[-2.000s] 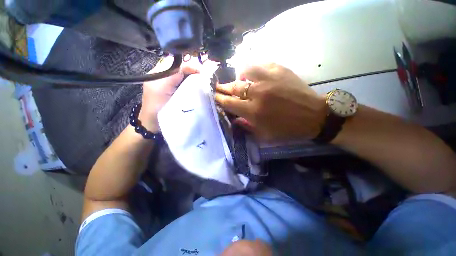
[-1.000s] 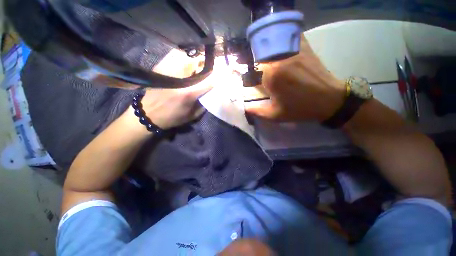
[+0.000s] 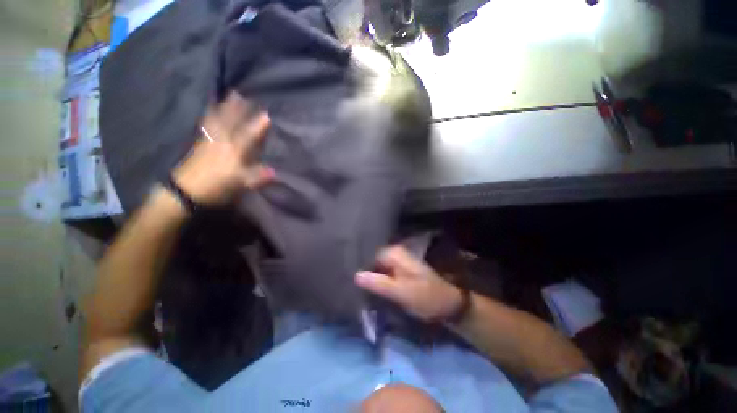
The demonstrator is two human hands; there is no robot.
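Observation:
The dark grey garment cloth (image 3: pixel 323 185) lies in folds from the machine table down over the lap, blurred by motion. My left hand (image 3: pixel 222 153) rests on the cloth at left with its fingers spread. My right hand (image 3: pixel 412 286) is low, near the lap, at the cloth's right edge; its fingers are curled and blurred, and whether it grips the cloth is unclear. The presser foot area (image 3: pixel 392 28) of the sewing machine shows at the top, under bright light, just beyond the cloth. A small white bit shows at the cloth's lower end.
Snips or tweezers with red parts (image 3: pixel 612 117) lie on the white table (image 3: pixel 517 153) at right, beside a dark tool or tray (image 3: pixel 687 113). A printed paper (image 3: pixel 81 153) lies at the left edge. The table's dark front edge (image 3: pixel 566 187) runs above a white item (image 3: pixel 572 308).
Both hands have left the needle area. The left hand has opened onto the cloth; the right has dropped towards the lap. The cloth is spread out, and the white piece at the needle is no longer visible.

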